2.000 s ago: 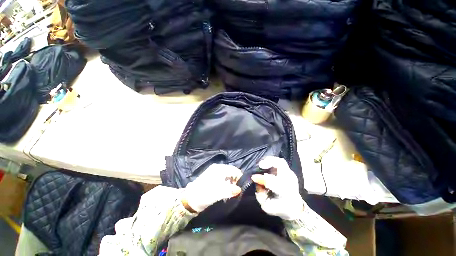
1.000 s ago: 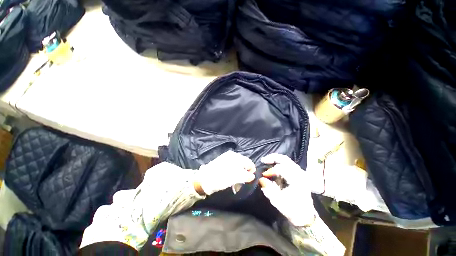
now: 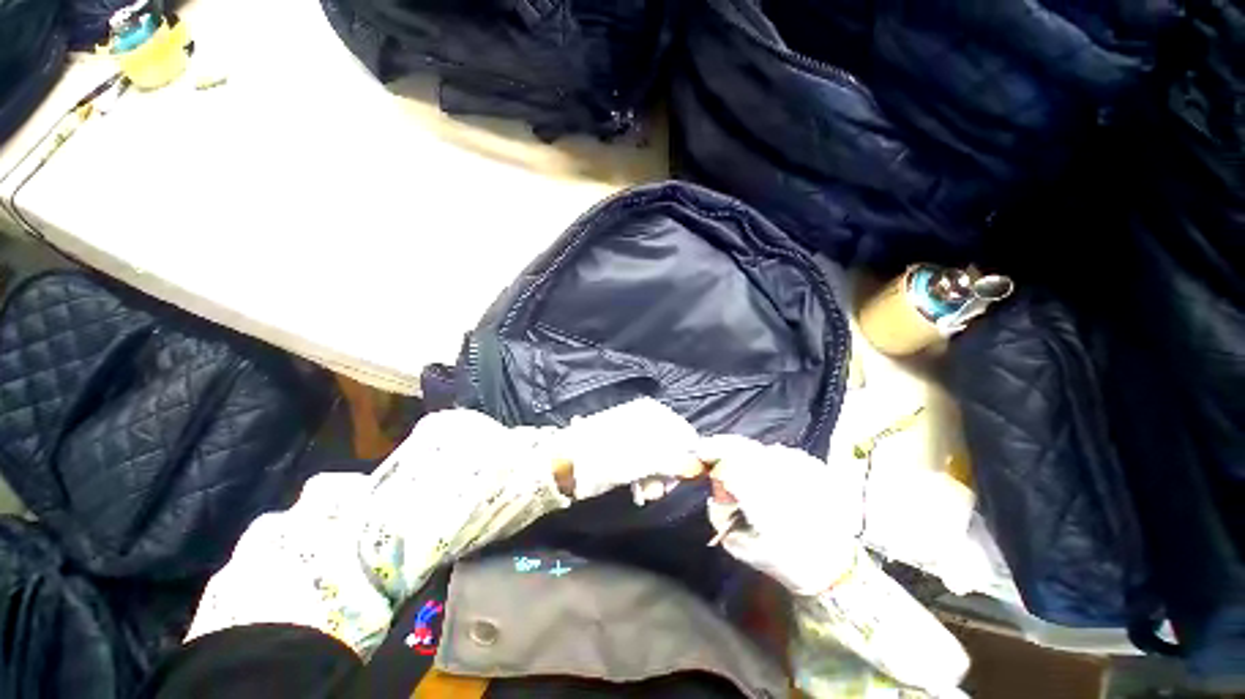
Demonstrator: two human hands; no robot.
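An open dark backpack point(image 3: 683, 294) lies on the table edge and the lap, its rounded top away from me and its smooth lining showing. A toothed zipper runs round its rim. My left hand point(image 3: 635, 448), in a white glove with bare fingertips, grips the near edge of the backpack. My right hand point(image 3: 778, 512), gloved the same way, is beside it, fingertips together at the same edge. The two hands nearly touch. What lies between the fingers is too small and blurred to tell.
A tan tool cup point(image 3: 901, 317) with scissors stands right of the backpack on the white table point(image 3: 314, 178). Dark backpacks point(image 3: 847, 137) are piled behind. One quilted backpack point(image 3: 1045, 451) lies at right, another point(image 3: 150, 410) lower left. Another cup point(image 3: 148, 55) is upper left.
The view has shifted, so the table and cups sit differently. My hands have come closer together at the near edge, and the fingers have turned. The backpack stays open.
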